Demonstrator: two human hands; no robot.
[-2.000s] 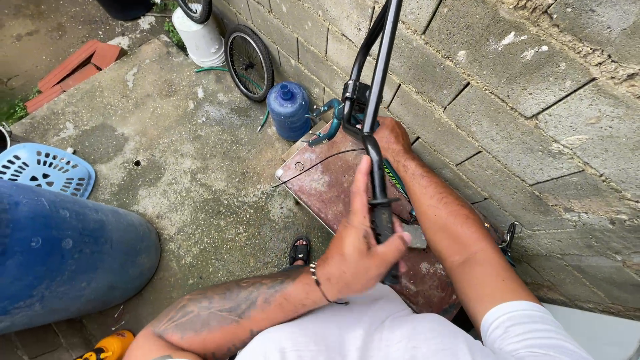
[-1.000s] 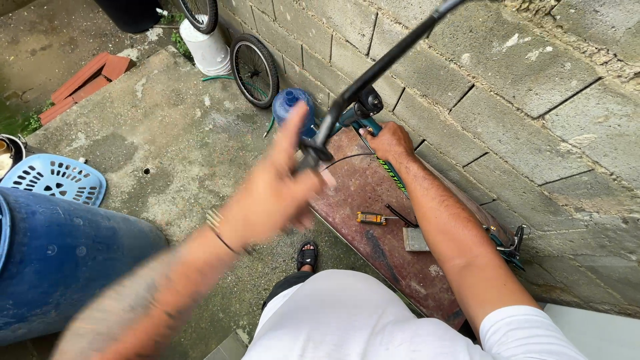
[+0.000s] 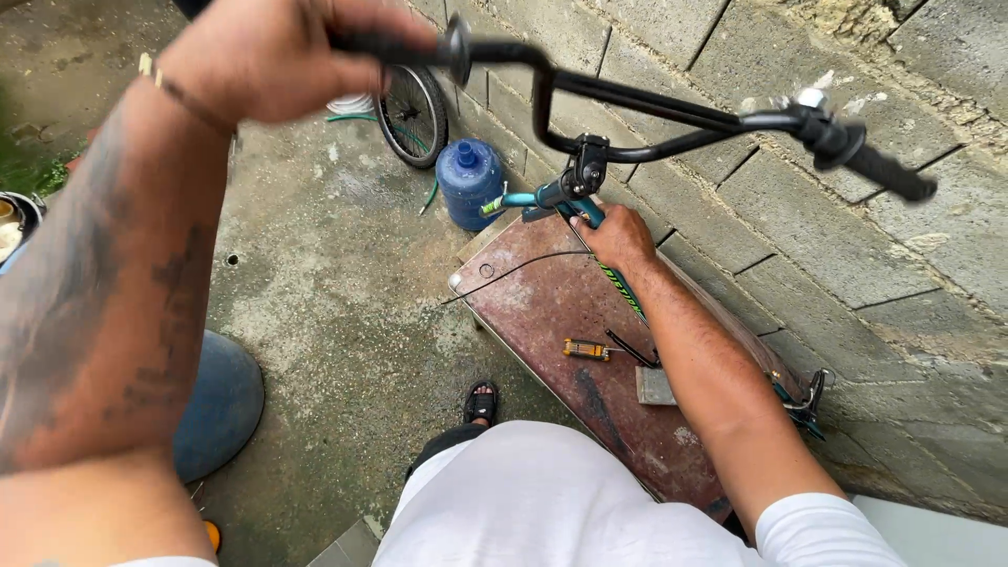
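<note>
A black bicycle handlebar (image 3: 646, 110) with rubber grips is clamped in a stem (image 3: 587, 167) above a teal bicycle frame (image 3: 618, 287). At upper left, my left hand (image 3: 283, 59), blurred, is at the handlebar's left grip, its fingers around it. The frame's tube near the head tube is held in my right hand (image 3: 622, 236). A black cable (image 3: 520, 264) curves out from the frame over a worn red tabletop (image 3: 543, 315). On that top lie an orange folding multi-tool (image 3: 587, 350), a black lever-like part (image 3: 630, 346) and a grey block (image 3: 655, 386).
A concrete block wall (image 3: 827, 260) runs close along the right. Beyond the table stand a blue water jug (image 3: 469, 185) and a bicycle wheel (image 3: 412, 118). A blue barrel (image 3: 224, 405) is at lower left, and a sandalled foot (image 3: 480, 403) is on the concrete floor.
The handlebar has turned from pointing along the view to lying across it. My left hand, off the grip a second ago, is at its end now. My right hand stays on the frame.
</note>
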